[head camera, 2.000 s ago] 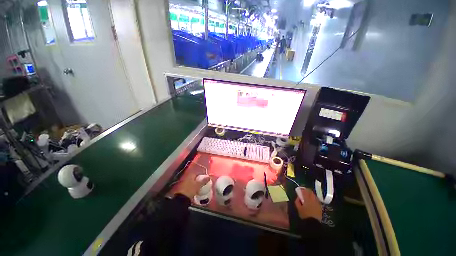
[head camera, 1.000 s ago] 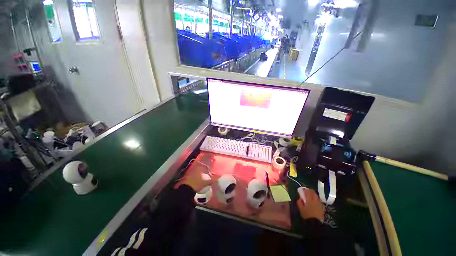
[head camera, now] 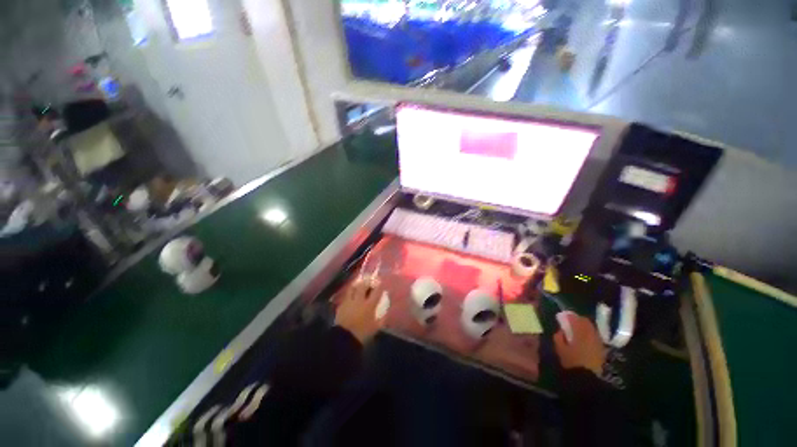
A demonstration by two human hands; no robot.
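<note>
My left hand [head camera: 356,310] is at the left part of the red-lit mat, its fingers around a white camera [head camera: 383,304]. Only a small white part of it shows at the hand's right side; the rest is hidden. Two white round-headed cameras stand on the mat to the right, one near the middle [head camera: 426,301] and one further right [head camera: 479,314]. My right hand [head camera: 580,343] lies over a white computer mouse [head camera: 566,326] right of the mat. The picture is blurred.
Behind the mat [head camera: 441,336] are a keyboard [head camera: 447,234] and a lit monitor [head camera: 494,161]. A tape roll [head camera: 526,264], sticky notes [head camera: 523,319] and an open black label printer [head camera: 642,262] are on the right. Another camera [head camera: 190,264] stands on the green belt [head camera: 288,227] at left.
The view has shifted, so the bench appears further right and higher. The camera at my left hand showed its lower part before and is now mostly hidden. My right hand stays on the mouse.
</note>
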